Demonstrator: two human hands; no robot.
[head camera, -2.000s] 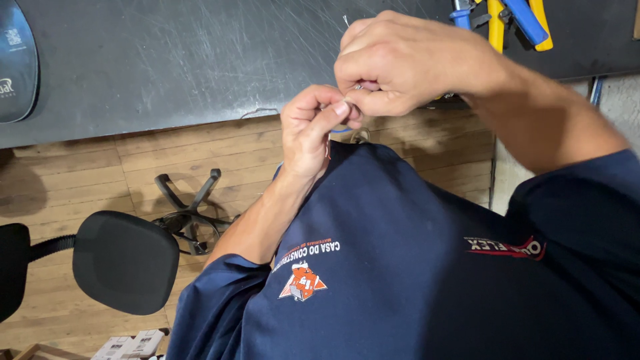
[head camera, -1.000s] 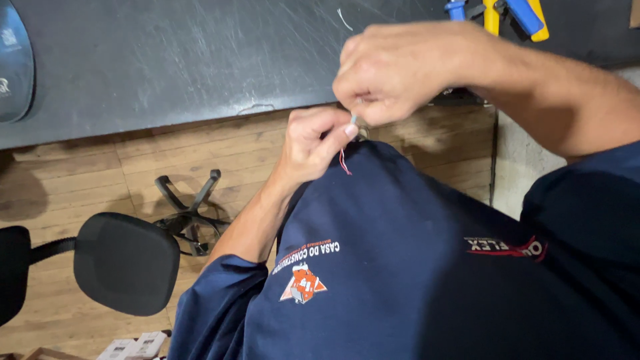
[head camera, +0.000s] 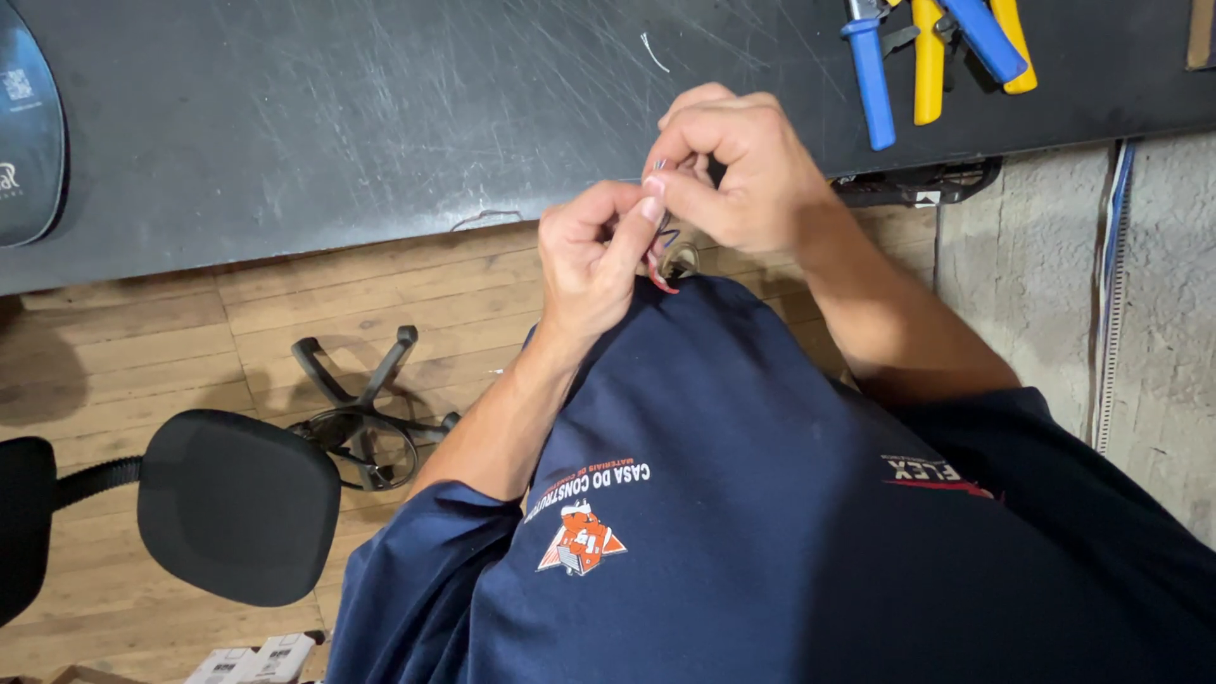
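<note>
My left hand (head camera: 597, 252) pinches thin wires between thumb and forefinger, just off the front edge of the black table. A red strand (head camera: 662, 278) hangs below its fingers, and a dark blue strand (head camera: 671, 235) shows beside them. My right hand (head camera: 736, 171) touches the left one, its thumb and forefinger closed on the upper ends of the wires (head camera: 659, 165). The fingers hide most of the wires, and how they are joined or twisted cannot be told.
Blue-handled (head camera: 870, 85) and yellow-handled (head camera: 928, 66) tools lie on the black table (head camera: 332, 123), near a short white strand (head camera: 654, 53). A mouse pad (head camera: 28, 133) is at far left. Below stand a black office chair (head camera: 237, 508) and white boxes (head camera: 283, 657). Cables run down the wall (head camera: 1113, 285).
The fingers of both hands have shifted on the wires. The red strand hung visibly below my left hand one second ago too, and a blue strand now shows beside it.
</note>
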